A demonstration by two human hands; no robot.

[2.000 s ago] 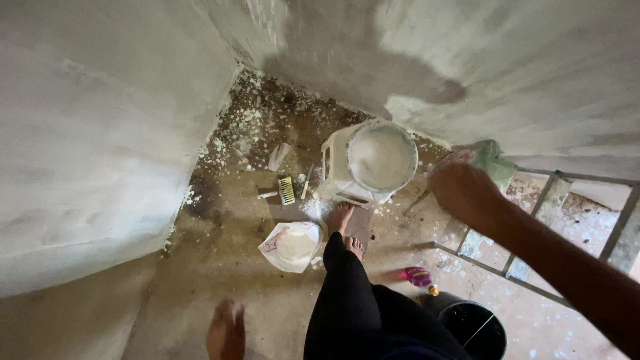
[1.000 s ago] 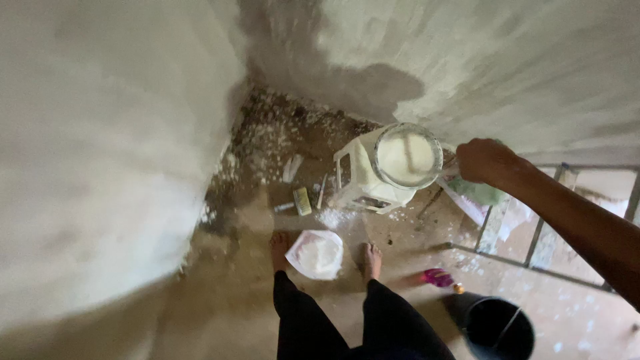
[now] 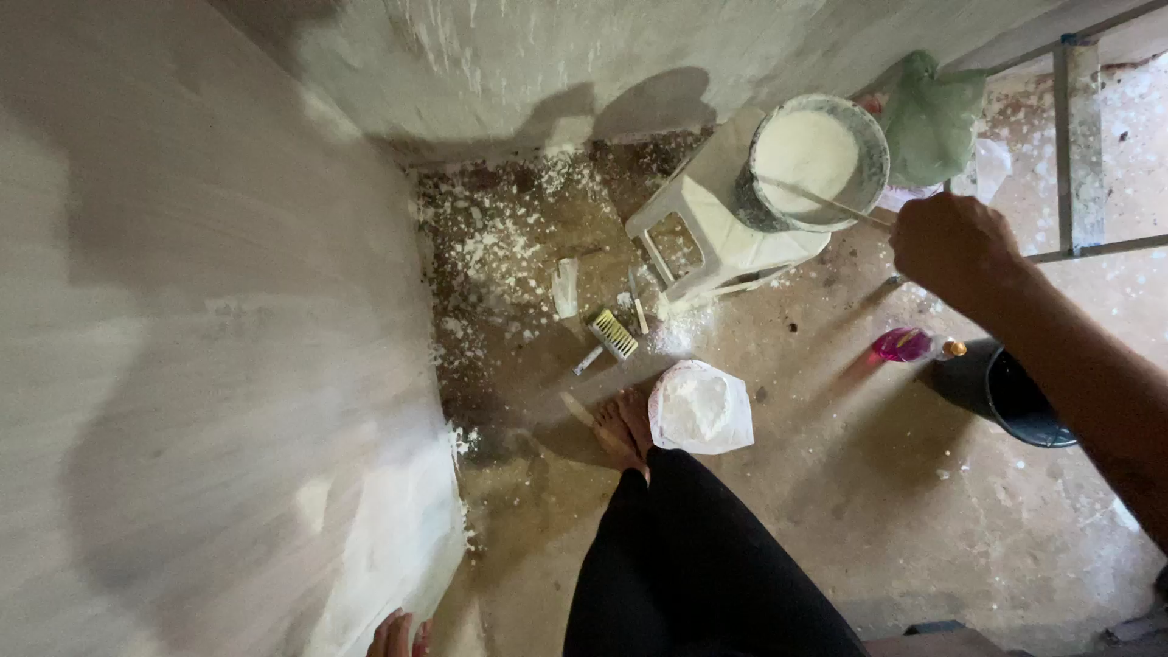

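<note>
My right hand point(image 3: 954, 251) is closed around the end of a thin stick point(image 3: 826, 203), whose other end dips into white liquid in a bucket point(image 3: 871, 155). That bucket stands on a white plastic stool point(image 3: 721, 224). At the bottom edge my left hand point(image 3: 400, 634) is partly in view, near the left wall, and only its fingers show. An open bag of white powder point(image 3: 701, 407) lies by my bare feet. Beyond it on the floor are a wide block brush point(image 3: 611, 335) and a knife-like tool with a light handle point(image 3: 639, 301).
A ladder point(image 3: 1077, 146) lies or leans at the right, beside a green plastic bag point(image 3: 933, 119). A black bucket point(image 3: 1004, 392) and a bottle of pink liquid point(image 3: 903, 345) are on the floor at the right. Walls point(image 3: 228, 347) meet at a corner ahead, with white spatter along the floor.
The stick now shows between my right hand and the bucket. My left hand, out of view one second ago, is back at the bottom edge. My feet have shifted to the left of the powder bag.
</note>
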